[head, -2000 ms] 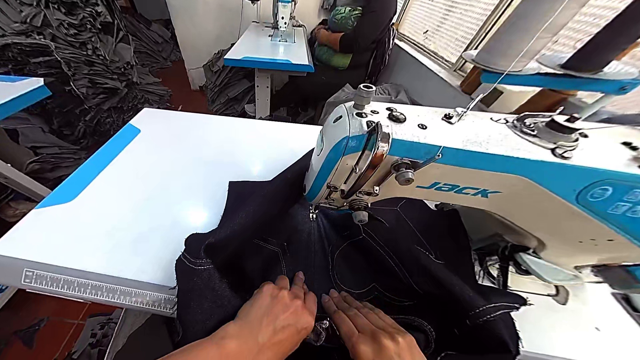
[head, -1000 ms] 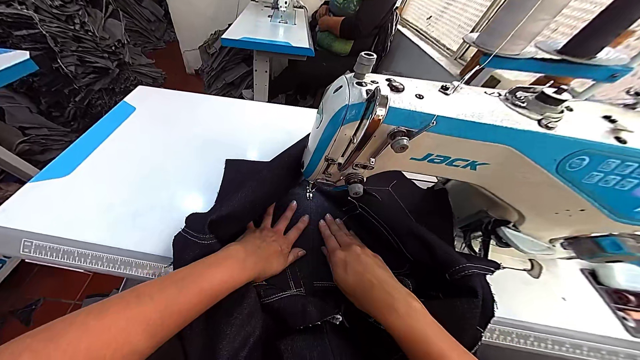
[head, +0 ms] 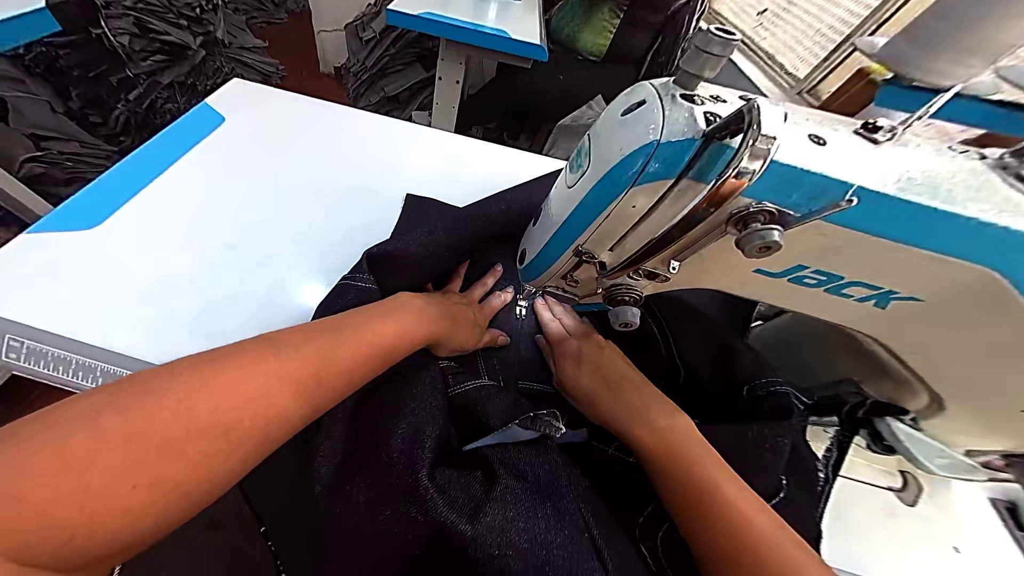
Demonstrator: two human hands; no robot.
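Observation:
Dark denim garment pieces [head: 416, 456] with pale topstitching lie under the head of a Jack sewing machine [head: 816, 240] and hang over the table's near edge. The metal presser foot [head: 522, 307] stands on the denim. Just left of the foot, my left hand [head: 468, 316] rests on the cloth, fingers spread. My right hand [head: 582, 360] lies nearly flat on the denim at the foot's right, fingertips close to it and fingers together. Neither hand visibly grips the cloth. Below the hands a fold of the garment shows a frayed edge and a lighter blue underside.
The white sewing table [head: 240, 224] has blue trim and a ruler strip [head: 64, 364] along its front edge. Behind it stand another white table [head: 488, 24] and piles of dark cloth [head: 184, 56]. Thread cones rise at the upper right.
Both hands have moved up the cloth to the presser foot. The denim has shifted away from me, under the machine head. The view has come closer.

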